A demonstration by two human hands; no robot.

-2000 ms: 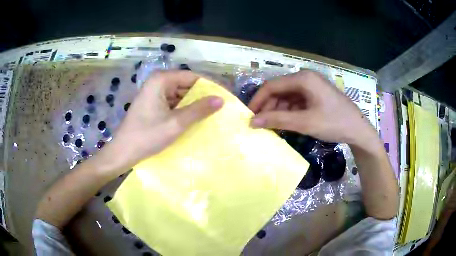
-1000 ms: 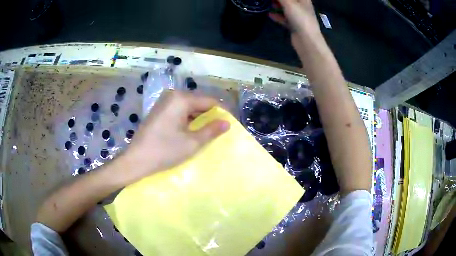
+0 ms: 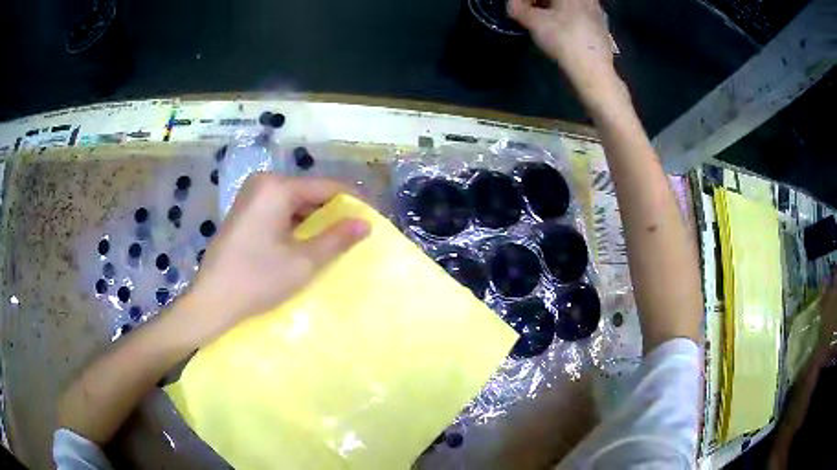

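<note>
My left hand (image 3: 266, 243) pinches the top corner of a yellow cloth (image 3: 344, 344), which spreads down to the lower edge of the view and hides part of the board. My right hand (image 3: 564, 32) reaches to the dark surface at the top, its fingertips at the rim of a black cylindrical part (image 3: 497, 13); whether it grips the rim cannot be told. Clear plastic packing with large black discs (image 3: 496, 199) lies right of the cloth. A clear sheet with small black dots (image 3: 161, 262) lies at the left.
A dark belt or bench (image 3: 275, 50) runs across the top. A pale metal bar (image 3: 757, 92) slants at the upper right. Spare yellow sheets (image 3: 754, 321) lie at the right. Printed card (image 3: 367, 124) edges the board. Another round-rimmed black part (image 3: 90, 26) stands at the upper left.
My right hand has left the cloth and reached up to the dark surface. My left hand still holds the cloth. The discs are more exposed, and the view has shifted a little.
</note>
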